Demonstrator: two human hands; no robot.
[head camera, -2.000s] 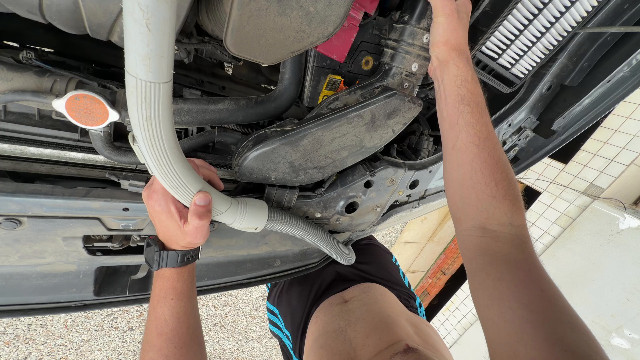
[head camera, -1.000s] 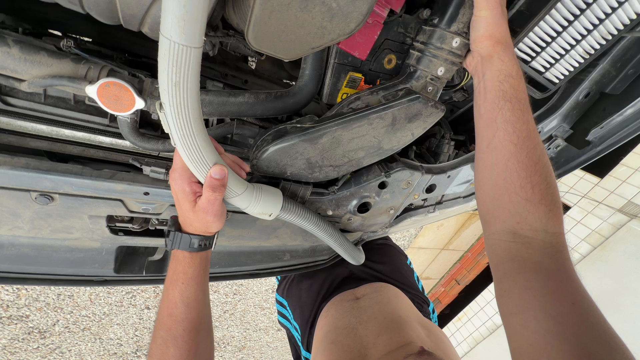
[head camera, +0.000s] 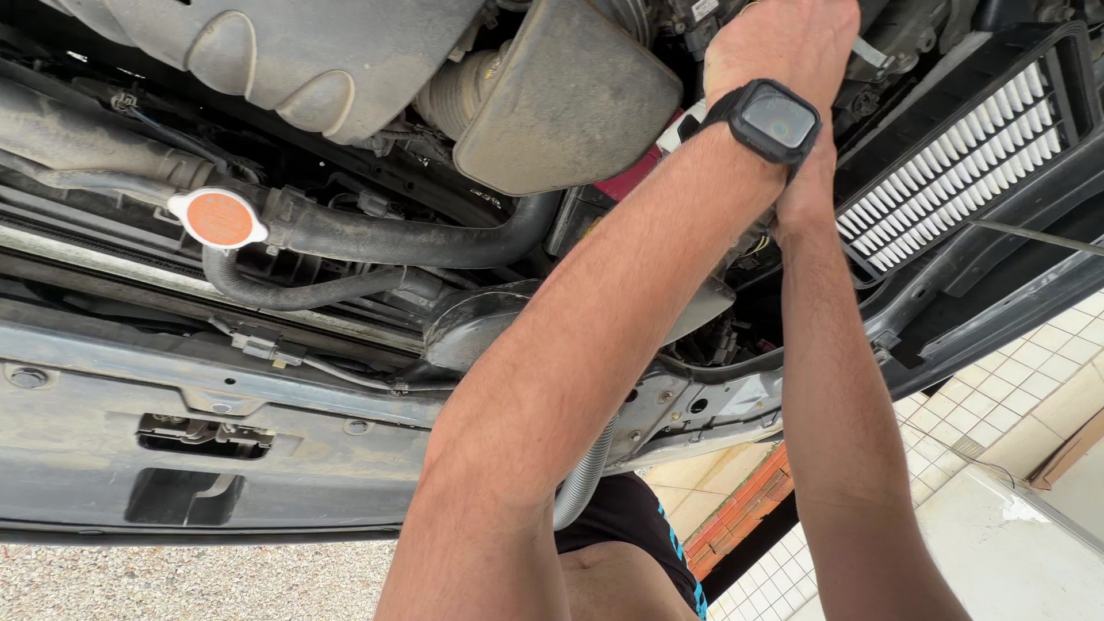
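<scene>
Both my forearms reach to the top of the view, into the engine bay. My left hand (head camera: 776, 52), with a black smartwatch (head camera: 774, 121) on its wrist, lies over the other wrist and is cut off by the top edge. Behind it my right hand (head camera: 806, 194) is mostly hidden; only the wrist side shows. What either hand touches cannot be made out. A grey corrugated hose (head camera: 586, 479) hangs beside my left forearm. Right of the hands a pleated air filter (head camera: 966, 164) sits in its black frame. The black plastic air duct (head camera: 474, 328) is partly behind my forearm.
The radiator cap (head camera: 219, 218) and a thick black radiator hose (head camera: 397, 235) are at the left. A dusty engine cover (head camera: 302, 52) and an air box (head camera: 565, 103) lie above. The front crossmember (head camera: 86, 379) runs along the car's edge. A thin metal rod (head camera: 1035, 235) stands at the right.
My left hand has let go of the thick light-grey pipe and moved up and right across to the other hand. The pipe's thick part is out of sight.
</scene>
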